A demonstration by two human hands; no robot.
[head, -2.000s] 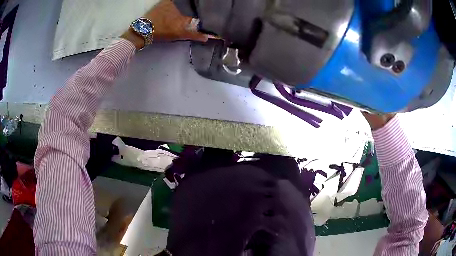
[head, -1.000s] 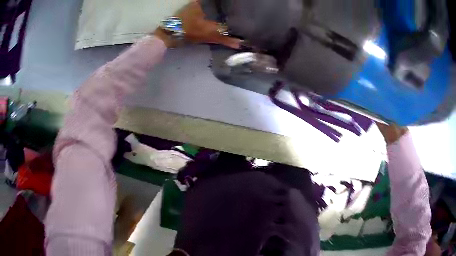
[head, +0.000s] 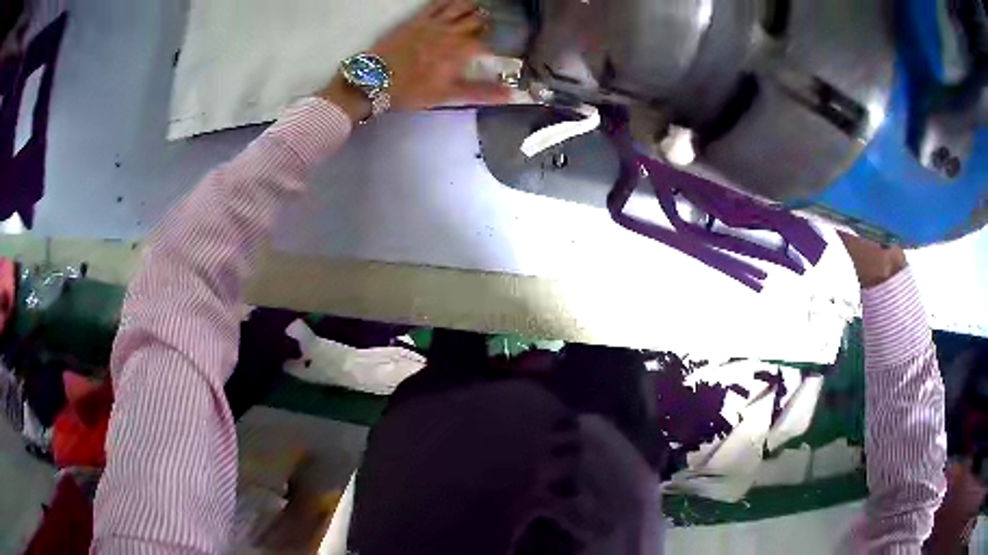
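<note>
The cutting machine (head: 758,87), with a grey motor body and blue band, fills the upper right and is cut off by the top edge. Its grey base plate (head: 520,163) shows below it. My left hand (head: 439,60) lies flat, fingers spread, on the off-white sheet (head: 260,54) beside the machine's front. My right hand (head: 872,258) is mostly hidden behind the machine; only the wrist part shows, so its grip is hidden. Dark purple offcuts (head: 693,233) curve out beside the base plate. A short white strip (head: 560,132) lies on the plate.
Cut purple pieces with white on top (head: 33,119) lie at the table's left end. The beige table edge (head: 433,291) runs across in front of me. Below it are white and purple scraps (head: 748,423) on green, and a red cloth (head: 81,417) at left.
The machine has shifted right in the picture, and more base plate and purple offcuts show. The white strip is now visible on the plate. My left hand's fingers are more spread.
</note>
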